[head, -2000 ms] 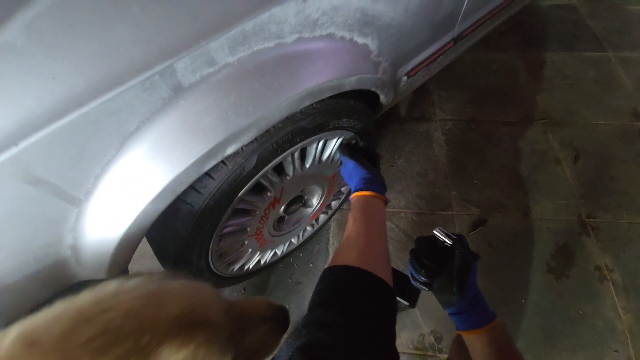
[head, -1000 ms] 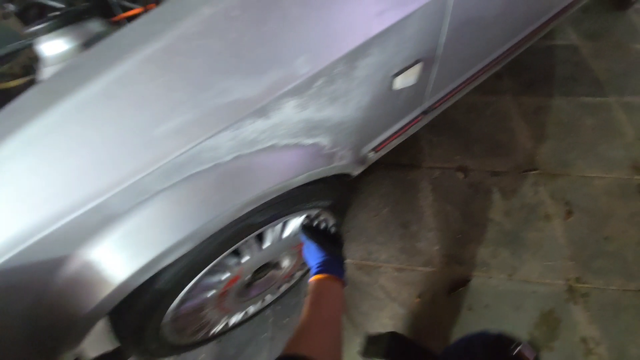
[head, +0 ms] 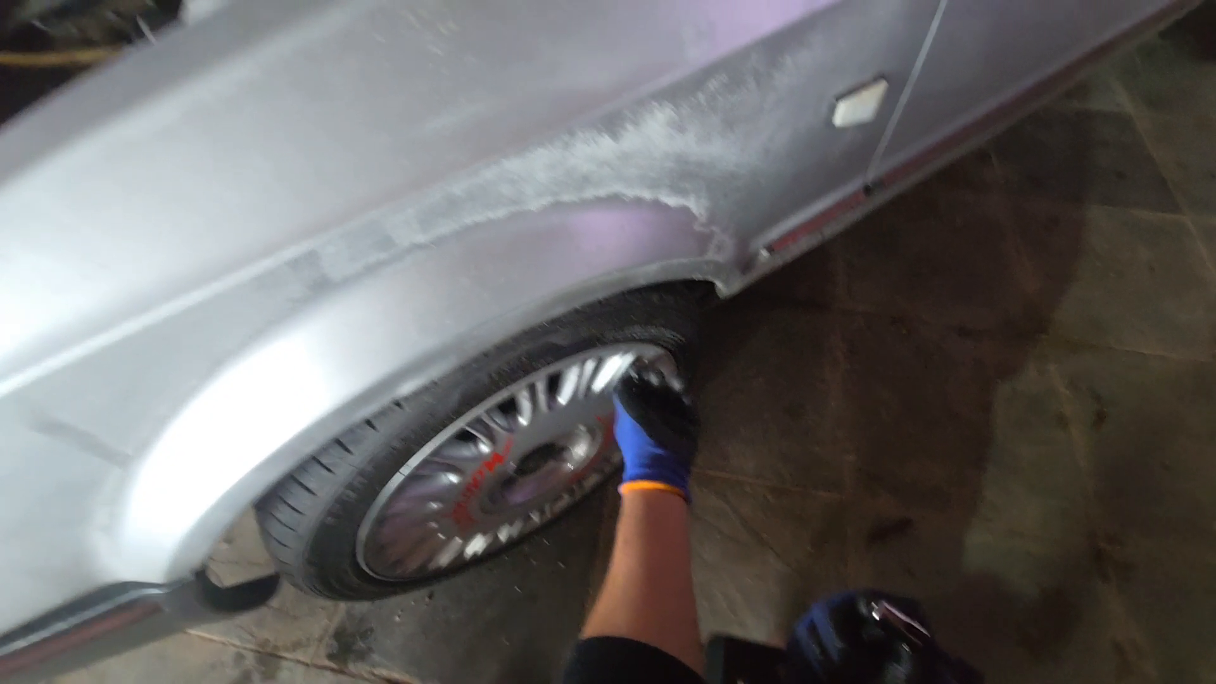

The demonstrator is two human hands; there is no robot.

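Observation:
My left hand, in a blue and black work glove with an orange cuff edge, is on the right side of the car's alloy wheel. Its fingers lie against the spokes near the rim; whether they grip is hidden. The wheel carries red lettering and a black tyre. At the bottom edge of the view, my right hand, in a like glove, is closed around a small shiny metal object, away from the wheel. A dark object shows beside that hand.
Above the wheel spreads the silver fender, with a dull, rough patch along the arch. A pale side marker sits ahead of the door seam. Bumper trim is at the lower left, and stone floor tiles lie to the right.
The dog's head seen at the lower left two seconds ago is out of view. The view has shifted, showing more of the fender. My left hand remains at the wheel.

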